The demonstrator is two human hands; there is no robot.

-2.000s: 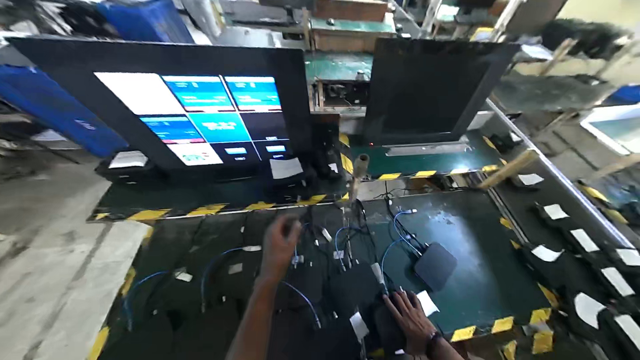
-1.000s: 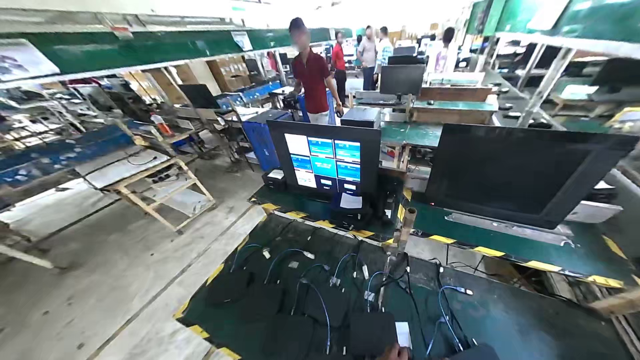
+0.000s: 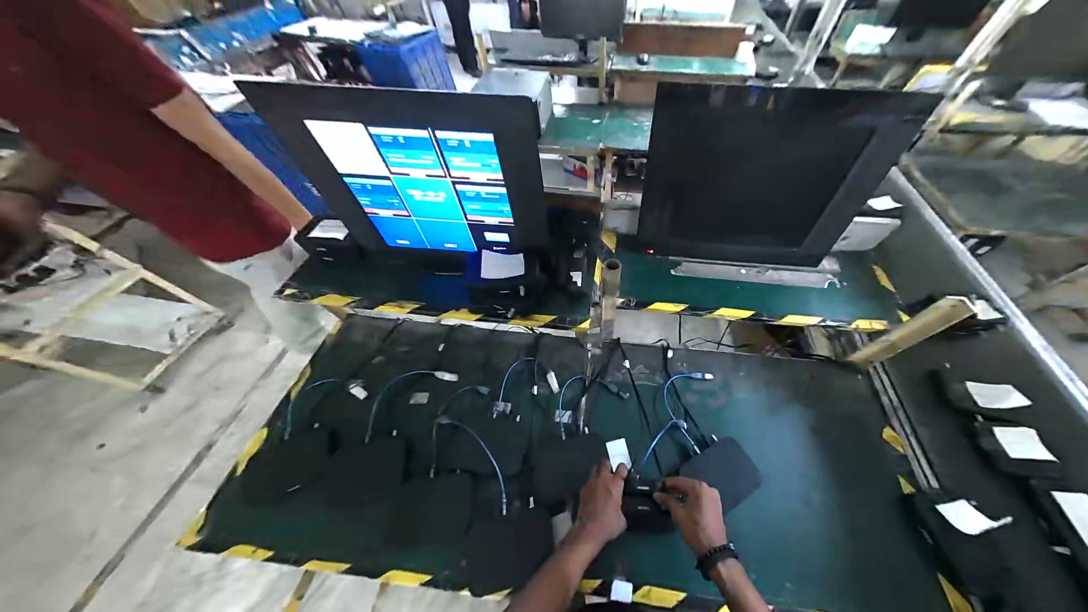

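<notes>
My left hand [image 3: 602,501] is on the left side of a small black box [image 3: 646,512], beside a white paper slip [image 3: 618,455]. At the box's right side, my right hand [image 3: 693,510] has its fingers bent at the edge facing away from me, where a cable plug seems to be; the fingers hide it. A flat black box [image 3: 722,476] with a blue cable [image 3: 659,438] lies just beyond the right hand. More flat black boxes [image 3: 510,548] with blue cables lie to the left on the dark green bench [image 3: 807,510].
A lit monitor [image 3: 425,187] and a dark-screened monitor [image 3: 765,178] stand behind the bench. A wooden bar [image 3: 918,330] juts at the right, near black boxes with paper slips [image 3: 999,395]. A person in a red shirt [image 3: 144,136] is close at the left.
The view has swung up and back down. My left hand, raised over the cables two seconds ago, is now at the small black box. The person in red is now much nearer.
</notes>
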